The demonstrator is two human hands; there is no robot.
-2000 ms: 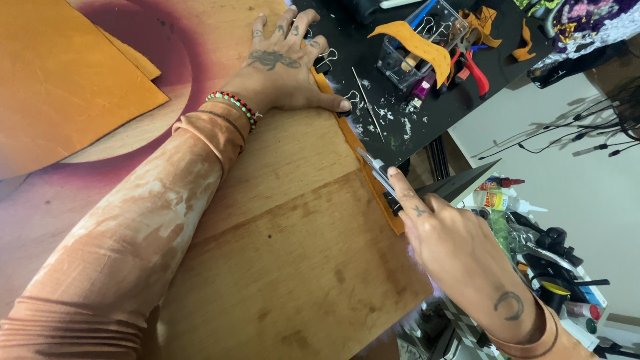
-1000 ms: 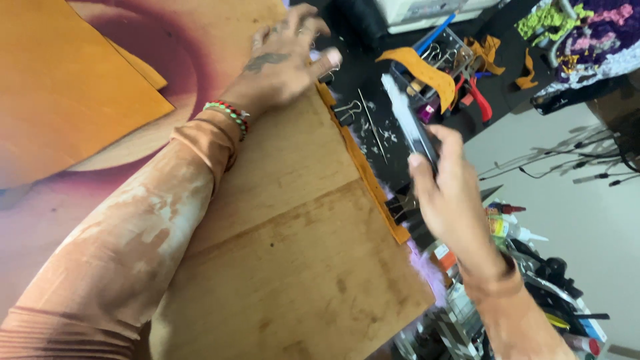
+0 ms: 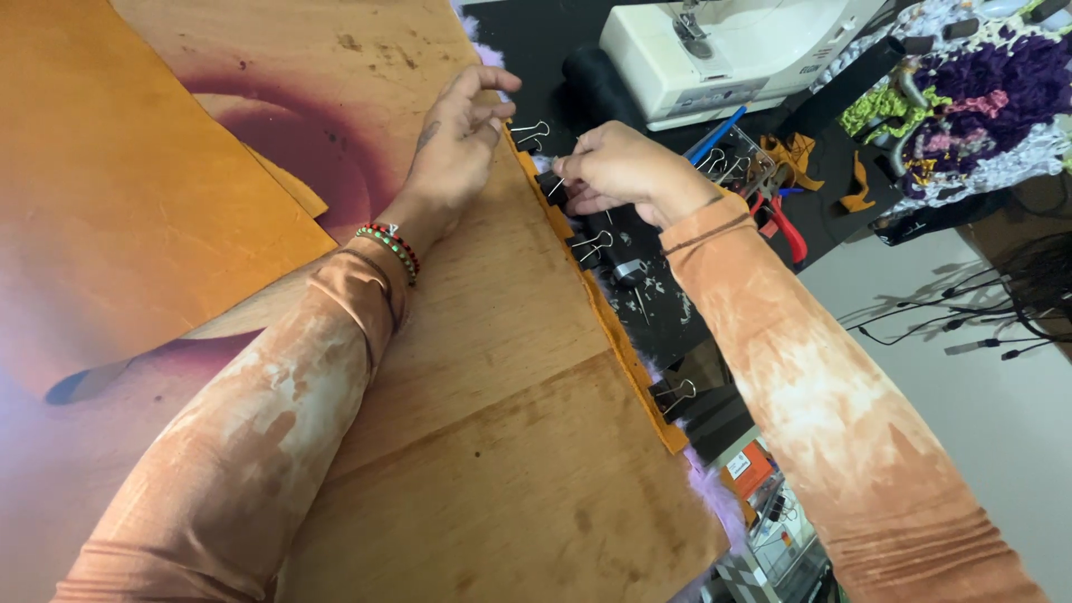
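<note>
Along the edge of a wooden board (image 3: 502, 335) runs a narrow strip of orange leather (image 3: 618, 339), with purple fur (image 3: 716, 494) showing beyond the edge. Several black binder clips hold the strip, among them one near its middle (image 3: 589, 249) and one low down (image 3: 670, 398). My right hand (image 3: 624, 172) has its fingertips on a binder clip (image 3: 551, 188) at the strip's upper part. Close by on the left, my left hand (image 3: 461, 126) is raised over the board with fingers apart, holding nothing. A cutter (image 3: 628, 270) lies on the black table beside the strip.
A large orange leather sheet (image 3: 126, 209) covers the board's left side. On the black table (image 3: 536, 50) stand a white sewing machine (image 3: 712, 54), a black thread cone (image 3: 599, 84) and a clear box of clips (image 3: 741, 159). Red-handled pliers (image 3: 783, 230) and leather scraps (image 3: 791, 159) lie beside them.
My right hand has let go of the cutter, which it held earlier, and has moved up to a binder clip on the strip. The view has shifted somewhat.
</note>
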